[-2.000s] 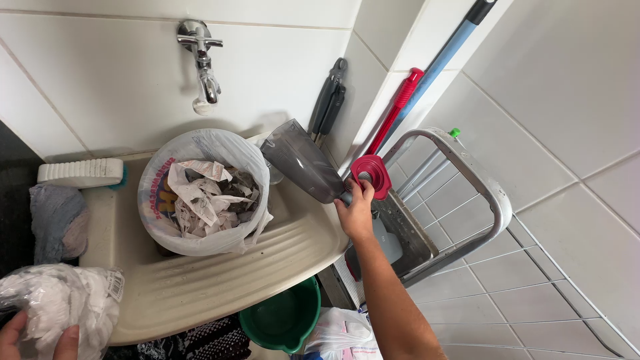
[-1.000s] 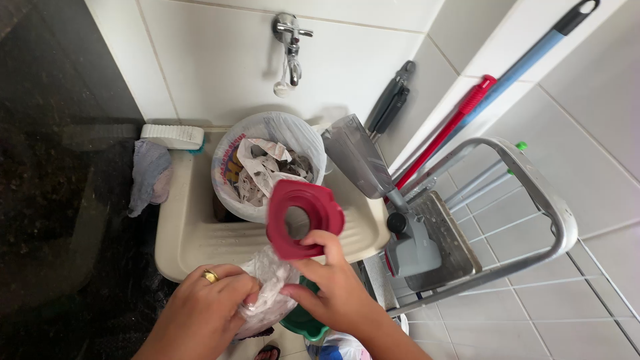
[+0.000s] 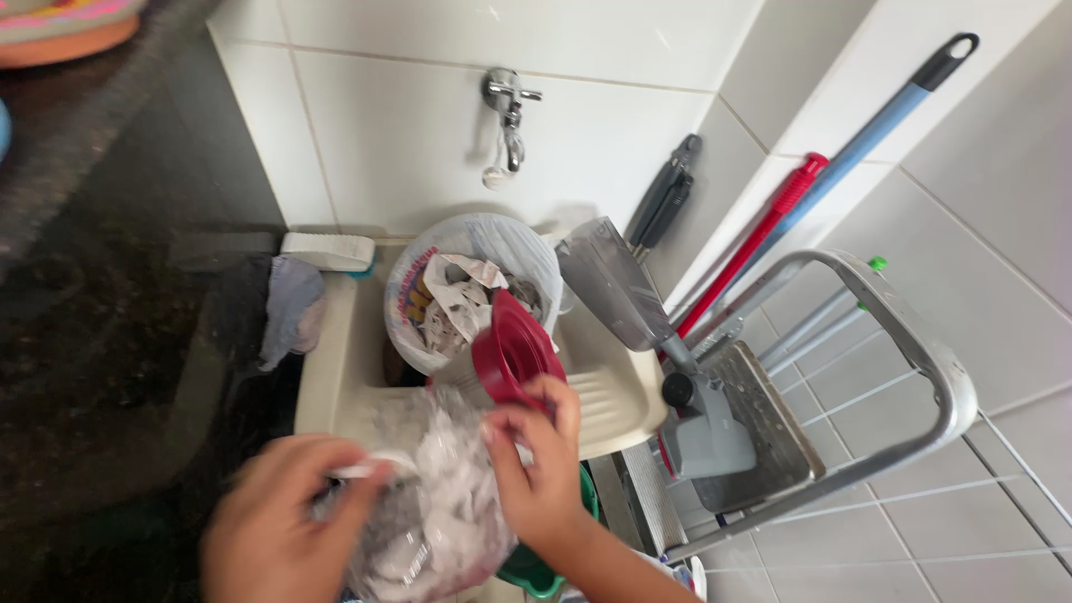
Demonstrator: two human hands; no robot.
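Note:
My left hand point(image 3: 289, 519), blurred, pinches the edge of a clear plastic bag point(image 3: 452, 502) holding white, crumpled material. On the bag's other side, my right hand point(image 3: 540, 461) grips a red plastic funnel-like part point(image 3: 515, 352), its fingers also at the bag's rim. Behind the red part, a bucket lined with a whitish plastic bag point(image 3: 477, 226) holds crumpled paper scraps and stands in the laundry sink. The grey translucent container of a handheld vacuum point(image 3: 611, 285) leans over the sink's right side, its grey body point(image 3: 712, 435) by the step ladder.
A chrome tap point(image 3: 509, 126) is on the tiled wall above the laundry sink point(image 3: 624, 402). A white brush point(image 3: 328, 251) and a grey cloth point(image 3: 291, 310) lie at left, beside a dark stone surface. Right are a metal step ladder point(image 3: 930, 360), red and blue poles, and a wire rack. A green basin point(image 3: 536, 569) is below.
My right hand, first at the vacuum beside the red part, has come left to the plastic bag with the red part in its grip. My left hand and the bag have moved in front of the sink.

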